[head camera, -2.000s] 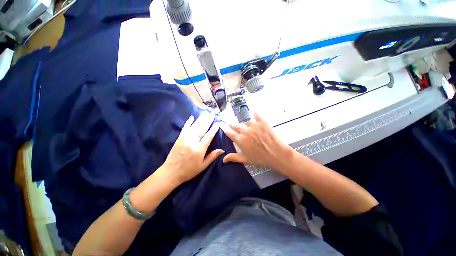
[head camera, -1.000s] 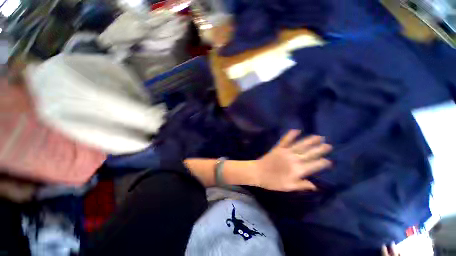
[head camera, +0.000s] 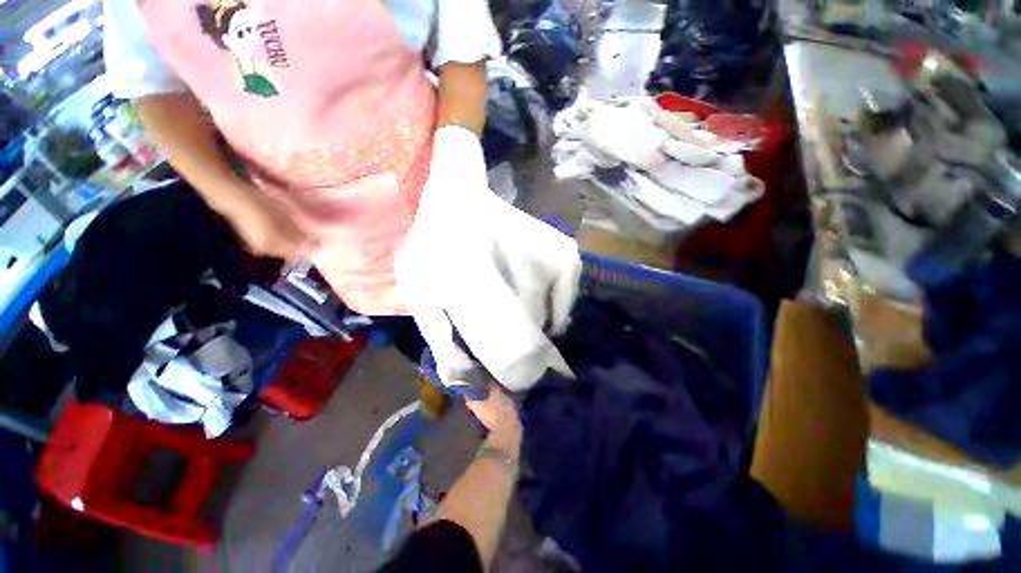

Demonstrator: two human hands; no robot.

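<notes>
A bundle of white cloth pieces hangs in front of a person in a pink apron, above the left part of a blue crate. My left hand reaches up from the bottom and grips the bundle's lower end; its fingertips are partly hidden by the cloth. A bracelet shows on my wrist. Navy cloth is heaped in the crate, right of my arm. My right hand is out of the picture.
A red stool and white strips are at the left. More white pieces lie on a red stool behind the crate. A wooden panel and cloth-covered table are at the right.
The view has swung left, away from the sewing machine. My left hand, open over the navy cloth a second ago, is now at the white bundle. The person in pink is nearer the view's middle.
</notes>
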